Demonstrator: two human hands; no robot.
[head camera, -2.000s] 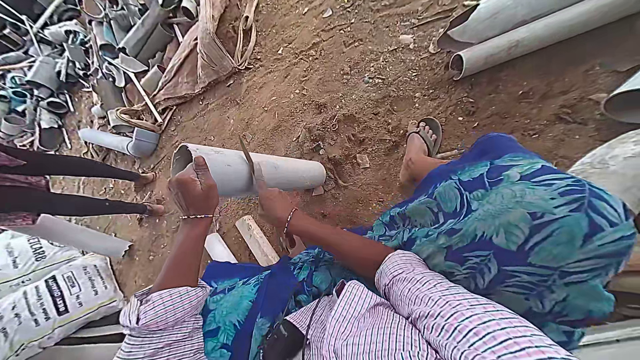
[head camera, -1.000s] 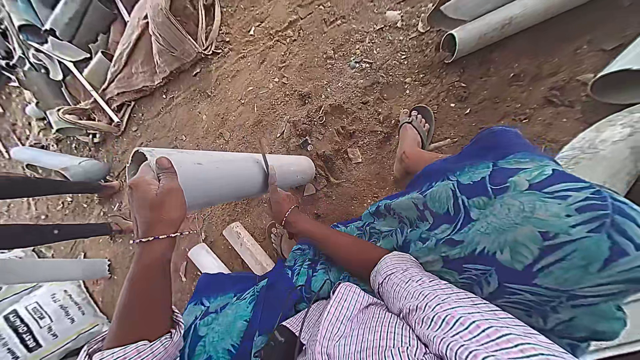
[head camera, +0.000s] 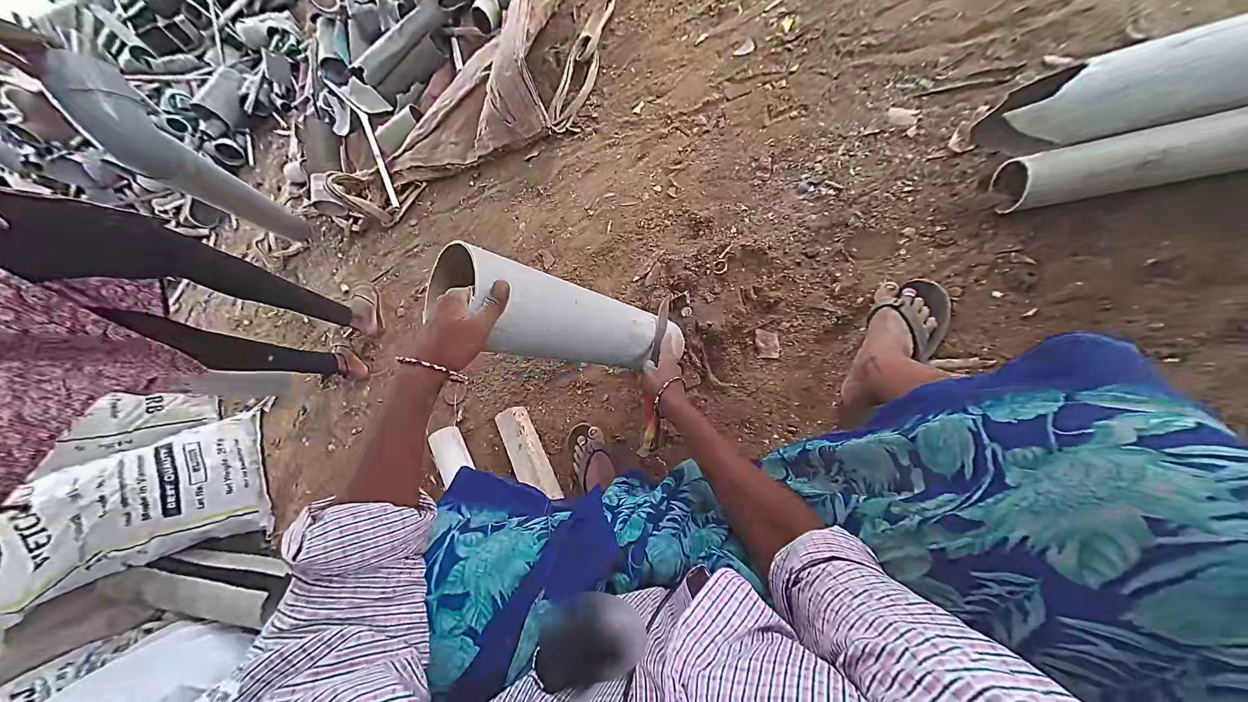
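A light grey plastic pipe lies across in front of me, its open end to the left. My left hand grips the rim at that end, thumb on the outside and fingers partly hidden. At the narrow right end, my right hand is closed around a blade tool, whose flat dark blade lies against the pipe. Part of its handle, reddish and yellow, shows below the hand; the exact kind of tool cannot be told.
Pipe scraps are heaped at upper left beside a brown cloth sack. Another person's legs stand at left near a long grey pipe. Printed sacks lie lower left, large pipes upper right, short pieces near my foot.
The blade and my right hand are now nearer the pipe's right end than one and two seconds ago. A long grey pipe now shows by the other person at left.
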